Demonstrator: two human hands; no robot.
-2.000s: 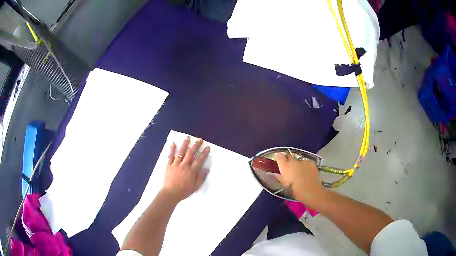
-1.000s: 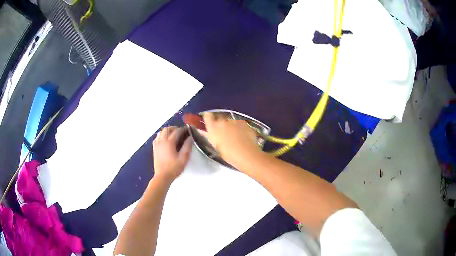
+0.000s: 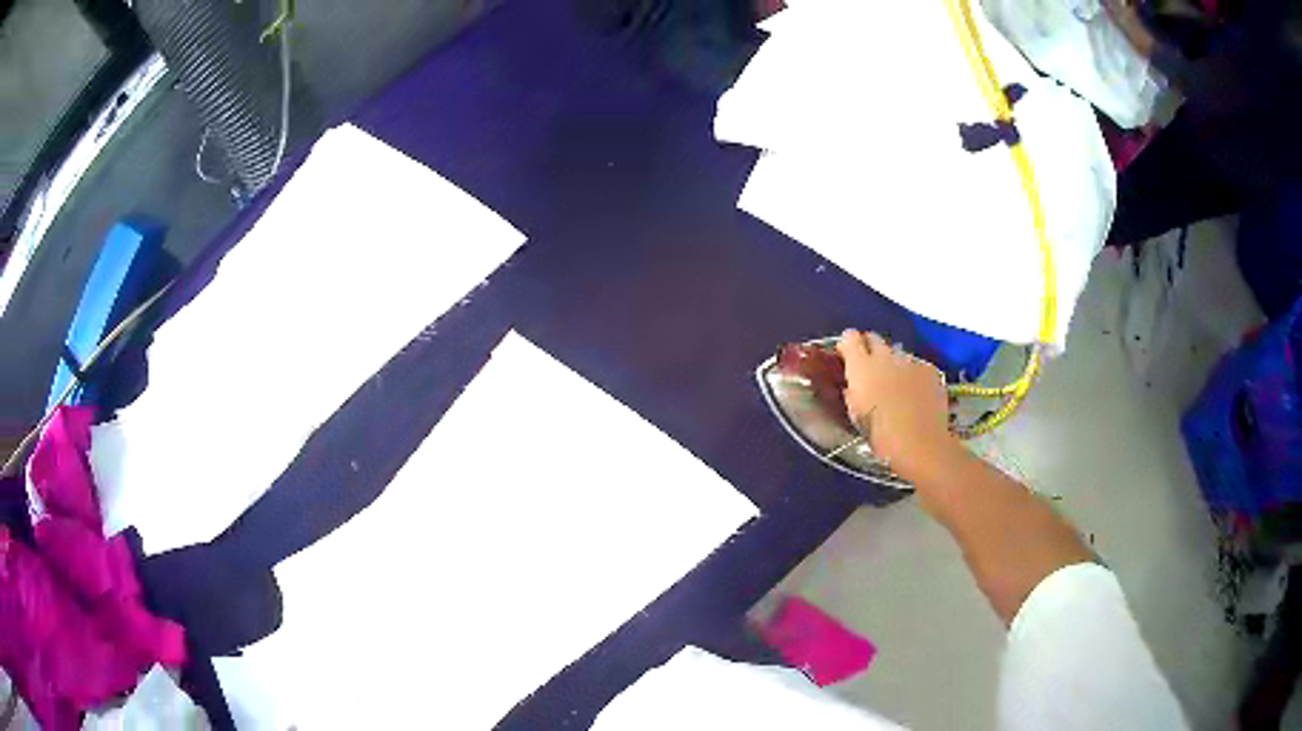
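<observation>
My right hand [image 3: 894,404] is closed around the dark red-brown handle of the steam iron [image 3: 817,403]. The iron is on the dark cover at the table's right edge, apart from the panels, its tip pointing left. The near white garment panel [image 3: 521,528] lies flat in front of me with nothing on it. A second white panel [image 3: 314,321] lies flat to its left, with a dark gap between them. My left hand is not in view.
Yellow hoses [image 3: 1040,243] run from the iron over a pile of white pieces [image 3: 914,157] at the upper right. Magenta fabric [image 3: 79,586] lies crumpled at left, near a blue block [image 3: 103,307]. A grey ribbed duct [image 3: 214,89] stands behind. A pink piece [image 3: 817,640] shows at lower right.
The iron has moved right, off the near panel's top edge, with my right hand still on it. My left hand has left the panel and the picture. The view has shifted slightly.
</observation>
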